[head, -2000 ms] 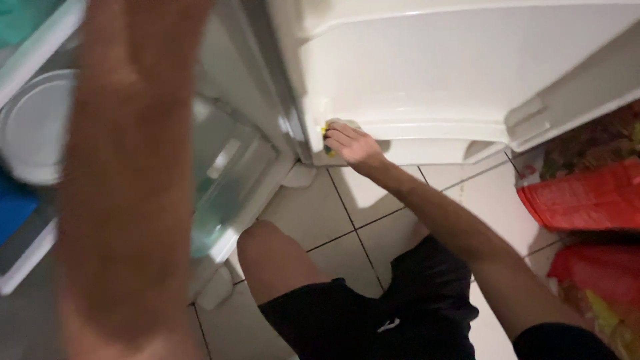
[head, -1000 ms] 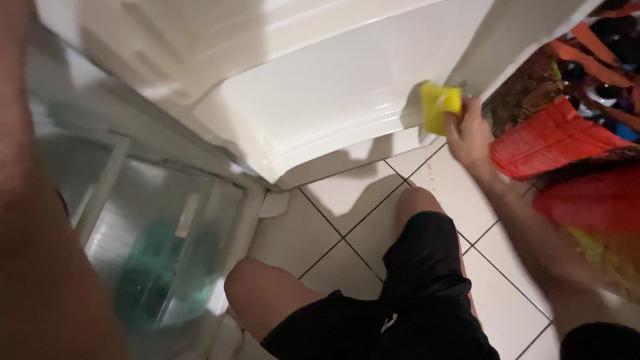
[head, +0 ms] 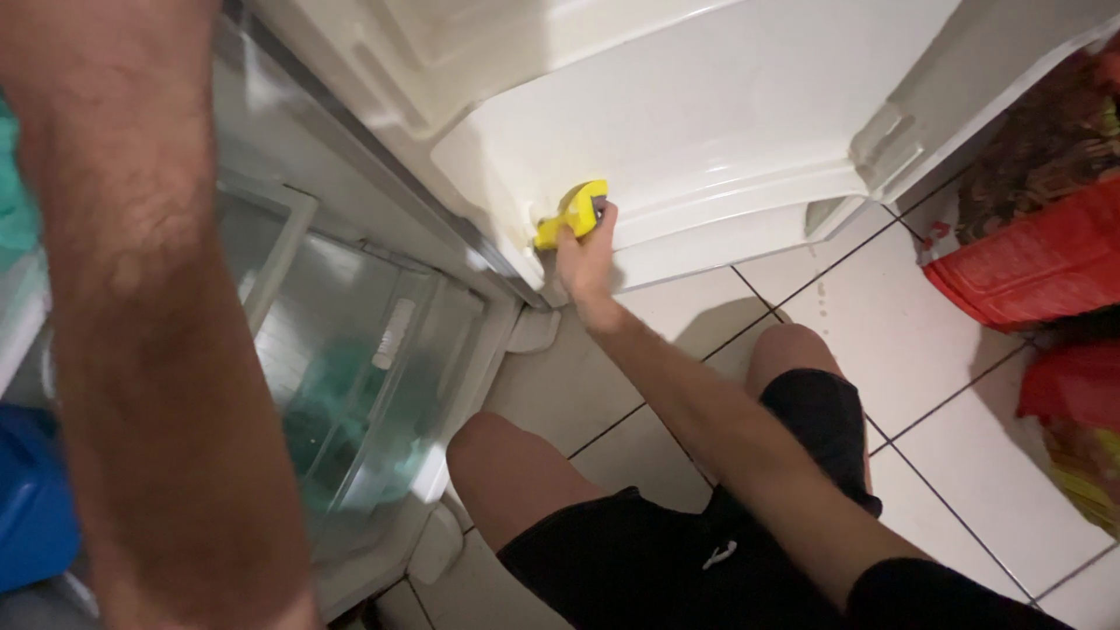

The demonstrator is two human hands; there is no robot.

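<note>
My right hand [head: 588, 249] grips a yellow sponge [head: 573, 217] with a dark part at its side. The sponge lies against the lower left corner of the open refrigerator door's white inner panel [head: 700, 114], at the left end of its bottom ledge [head: 735, 197]. My left forearm crosses the left side of the view, close to the camera; the left hand itself is out of the frame.
To the left is the open refrigerator with a clear drawer [head: 350, 376] and a blue container [head: 35, 499]. Red bags [head: 1041, 254] stand at the right on the tiled floor [head: 927, 472]. Small wet-looking spots [head: 821, 293] mark a tile. My bare knees are below the door.
My right hand, with the sponge in it, has moved from the right end of the door's bottom ledge back to its left corner. The view has shifted somewhat.
</note>
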